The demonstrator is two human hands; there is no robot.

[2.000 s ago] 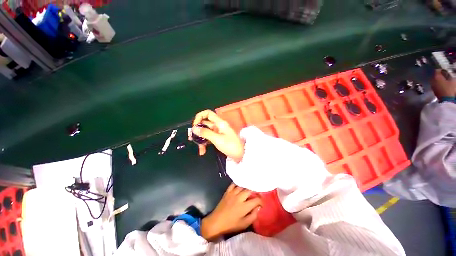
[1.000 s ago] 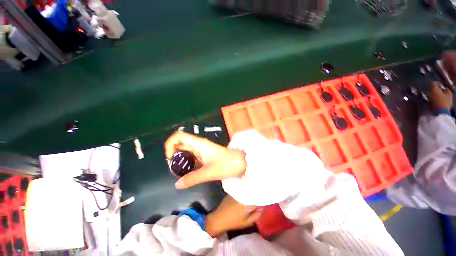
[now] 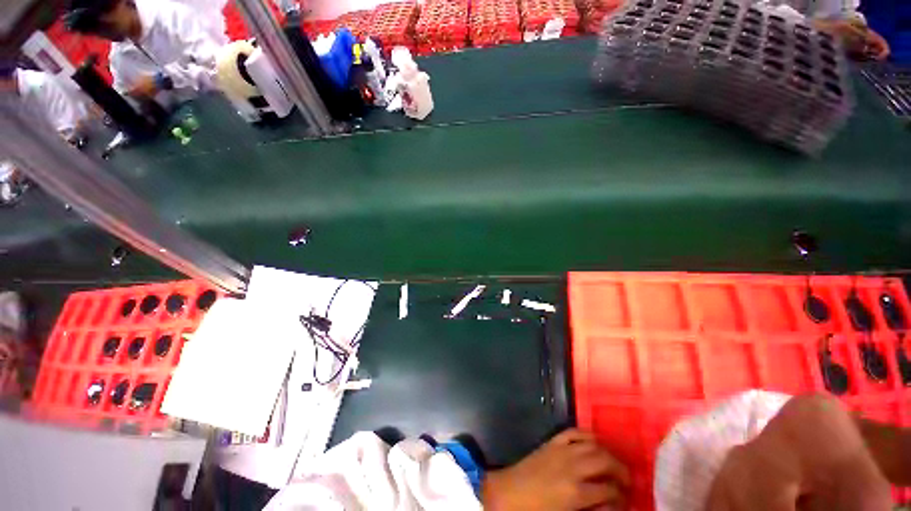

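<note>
My left hand (image 3: pixel 561 473), with a blue band on its wrist, lies at the near left edge of the red tray (image 3: pixel 606 394). Its fingers are curled, and anything under them is hidden. What looks like my right hand (image 3: pixel 799 461) is large and close at the lower right, beside a white sleeve, over the tray. Its fingers are not clear, so its grip cannot be told. Dark round units with thin tails (image 3: pixel 834 371) lie in the tray's right pockets; the left pockets in view are empty.
White strips (image 3: pixel 466 299) lie on the dark mat (image 3: pixel 440 364). Paper (image 3: pixel 235 359) and a black cable (image 3: pixel 318 323) are at left, by a second red tray (image 3: pixel 75 334) with discs. Beyond are the green belt (image 3: pixel 450 215), stacked component trays (image 3: pixel 734 65), a bottle (image 3: pixel 414 92) and people.
The view has swung up and left, showing more of the far side. My right hand has left the mat for the lower right; the disc it held no longer shows.
</note>
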